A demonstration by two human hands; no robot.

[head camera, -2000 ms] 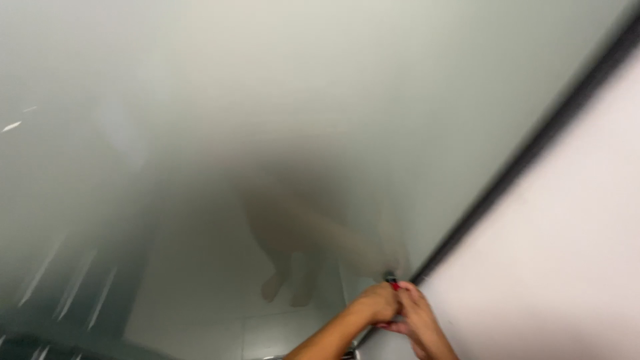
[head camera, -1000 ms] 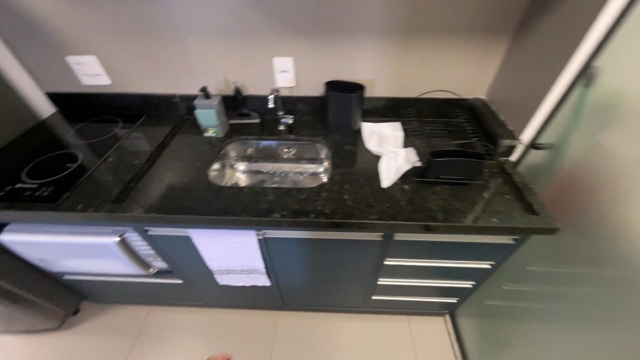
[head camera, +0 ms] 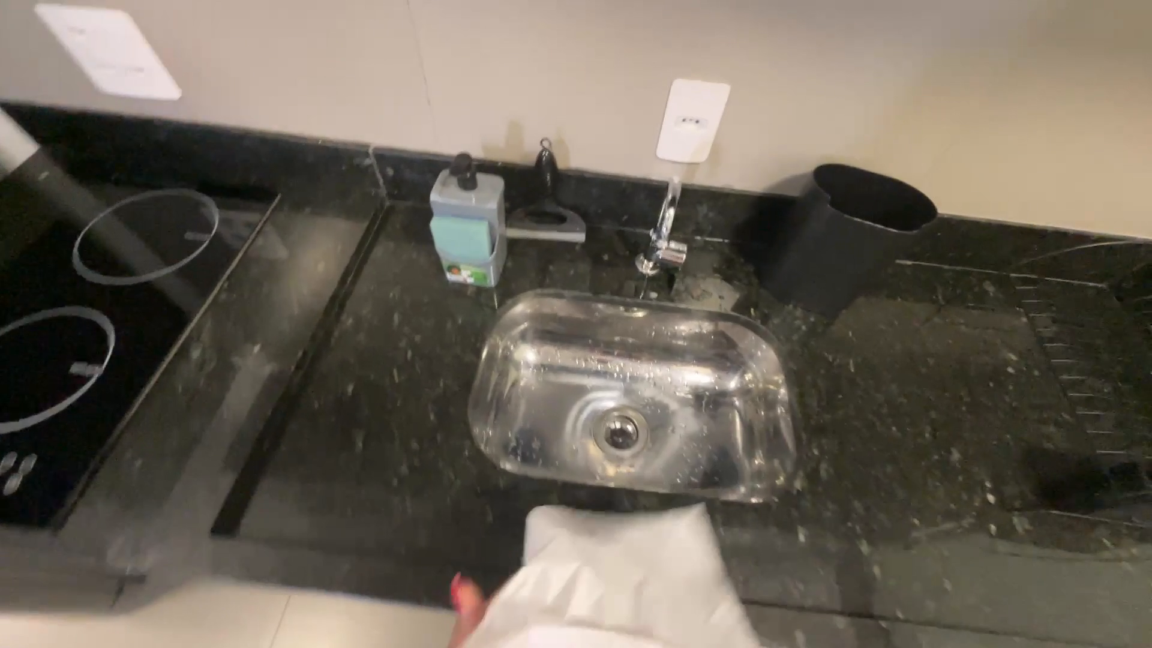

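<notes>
A crumpled white paper sheet or thin cloth (head camera: 621, 576) is held up at the bottom centre, over the counter's front edge, just below the stainless steel sink (head camera: 630, 396). At its left edge, part of one hand (head camera: 468, 607) with red nail polish shows, seemingly my left hand, holding it. My right hand is not visible; the white sheet may hide it. Behind the sink rises a chrome faucet (head camera: 663, 234). Left of the faucet stand a grey soap dispenser with a teal sponge (head camera: 468, 225) and a black-handled squeegee (head camera: 544, 211).
A black glass cooktop (head camera: 108, 261) lies at the left. A tall black container (head camera: 837, 234) stands right of the faucet, and a dark wire dish rack (head camera: 1080, 369) sits at the far right. A white wall outlet (head camera: 693, 120) is above the faucet.
The white sheet has moved from the counter right of the sink to the front of it, now in hand. The view has come closer to the sink.
</notes>
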